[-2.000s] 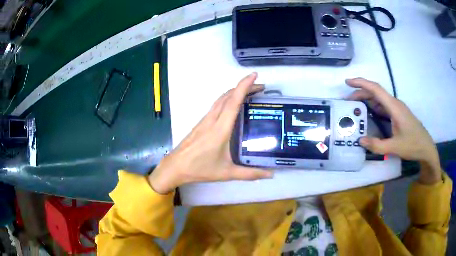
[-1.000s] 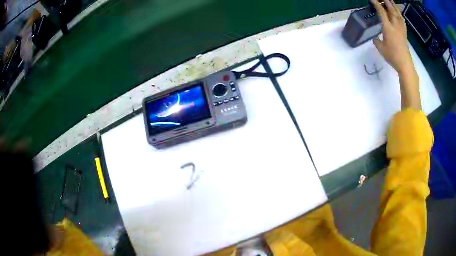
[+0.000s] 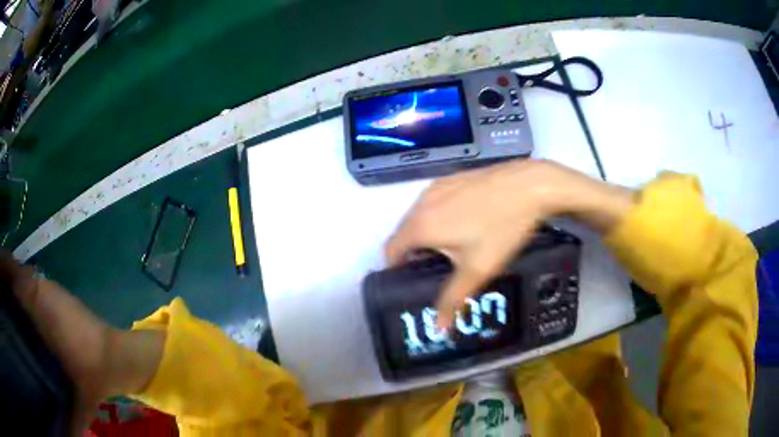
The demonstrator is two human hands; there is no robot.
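A dark media player (image 3: 551,294) lies low on the near part of the white mat, its screen showing large clock digits, partly covered by my fingers. My right hand (image 3: 483,222) reaches over its top edge and grips it, slightly blurred. My left hand (image 3: 68,333) is at the far left edge, holding a dark, cut-off device (image 3: 30,375), blurred. A grey player (image 3: 504,124) with a blue picture on its screen lies at the back of the mat, its black wrist strap (image 3: 589,85) looped to the right.
A yellow stick with black end (image 3: 237,230) and a thin black frame (image 3: 169,243) lie on the dark green worktop (image 3: 205,299) at left. A white mat marked 4 (image 3: 683,154) is at right. A pale speckled rail (image 3: 401,55) borders the green belt (image 3: 282,38).
The back player's screen went from dark to a blue picture. My right hand has come back from the far right mat and is on a dark player. The grey player held earlier has left the mat.
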